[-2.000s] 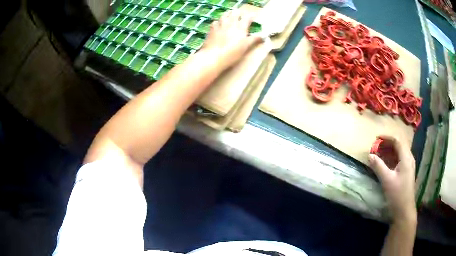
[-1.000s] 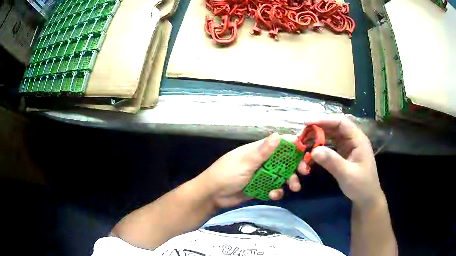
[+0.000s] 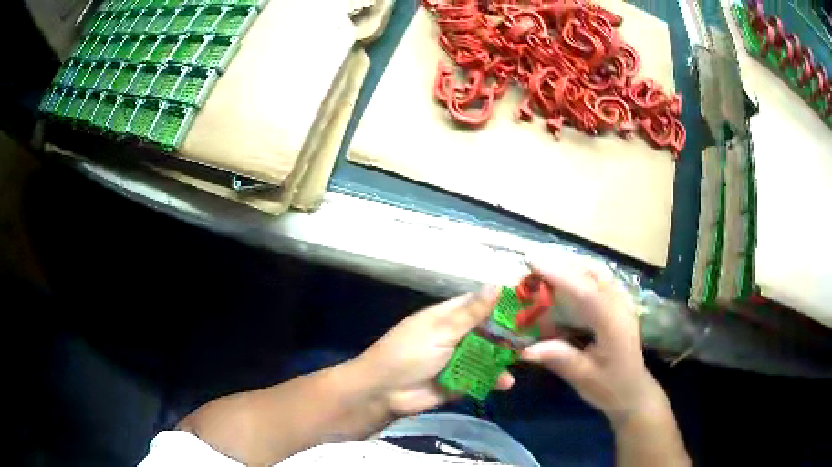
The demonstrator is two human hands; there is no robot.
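My left hand holds a green mesh piece in front of the bench edge, thumb on its upper side. My right hand holds a red handle against the upper right part of the green piece. The fingers partly hide the handle, and blur hides whether its pegs sit in the mesh. A heap of red handles lies on a cardboard sheet beyond the hands.
Stacked cardboard trays at left hold a grid of bare green pieces. Another stack at right shows green between its layers, with a row of red handles on green at its far end. The pale bench edge runs across.
Since one second ago, the red handle has moved from beside the green piece onto its upper part. Earlier my left hand was at the left tray and my right hand near the cardboard sheet's corner.
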